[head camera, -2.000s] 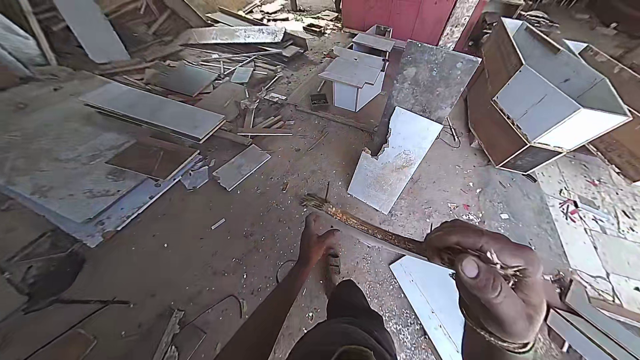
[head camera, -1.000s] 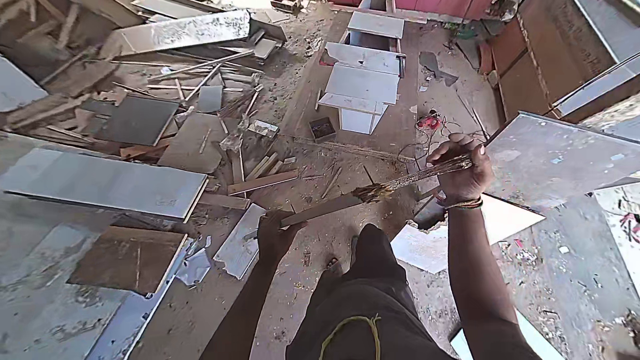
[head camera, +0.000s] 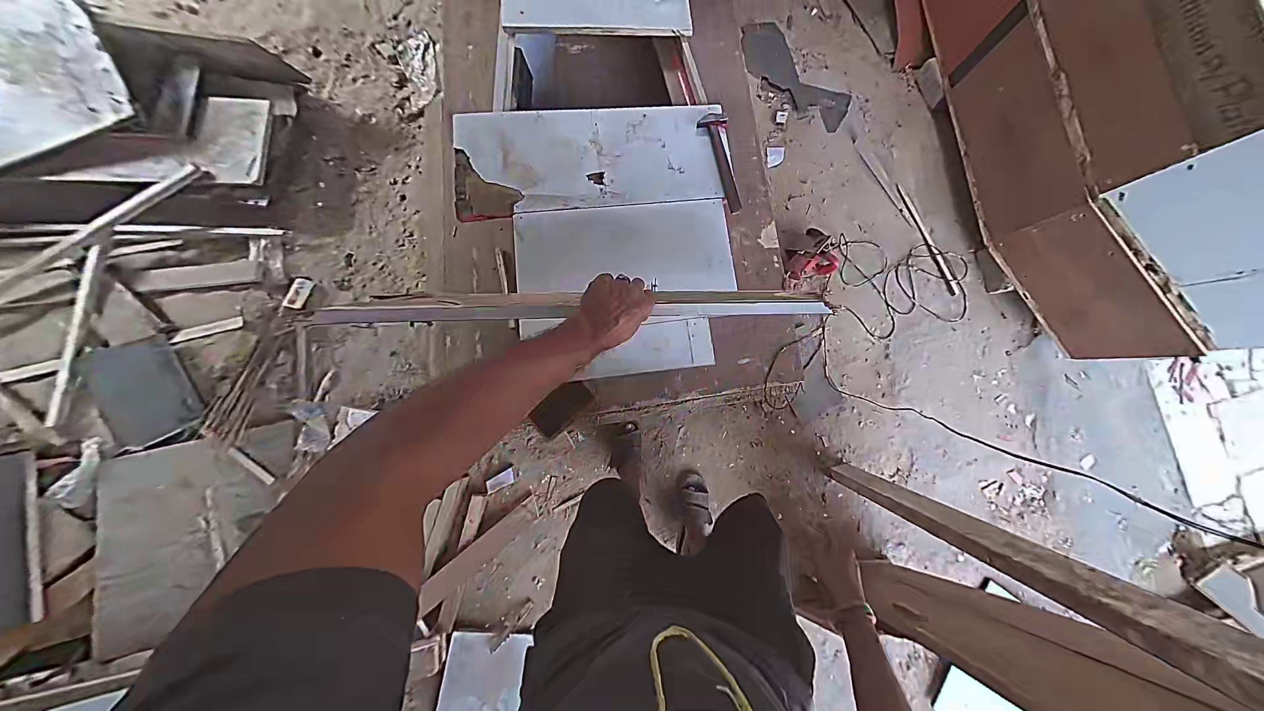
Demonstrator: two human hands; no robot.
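My left hand (head camera: 614,314) is closed around the middle of a long narrow board strip (head camera: 474,309), held level above the white panels (head camera: 627,242) of a low cabinet. A hammer (head camera: 724,163) lies on the right edge of the upper white panel, beyond the strip. My right hand (head camera: 837,568) hangs low at my right side, blurred, beside a brown wooden board (head camera: 948,617); its fingers are not clear. A wooden batten (head camera: 1027,563) slants across the lower right, above that board.
Scrap boards and strips (head camera: 178,395) are heaped at the left. A red power tool (head camera: 815,262) with a looped cord (head camera: 918,286) lies right of the cabinet. A brown and white cabinet carcass (head camera: 1076,178) stands upper right. A small dark box (head camera: 560,407) lies near my feet.
The view has shifted toward the low cabinet. My right hand, which gripped a splintered strip one second ago, is now down at my side; my left arm reaches forward with the strip.
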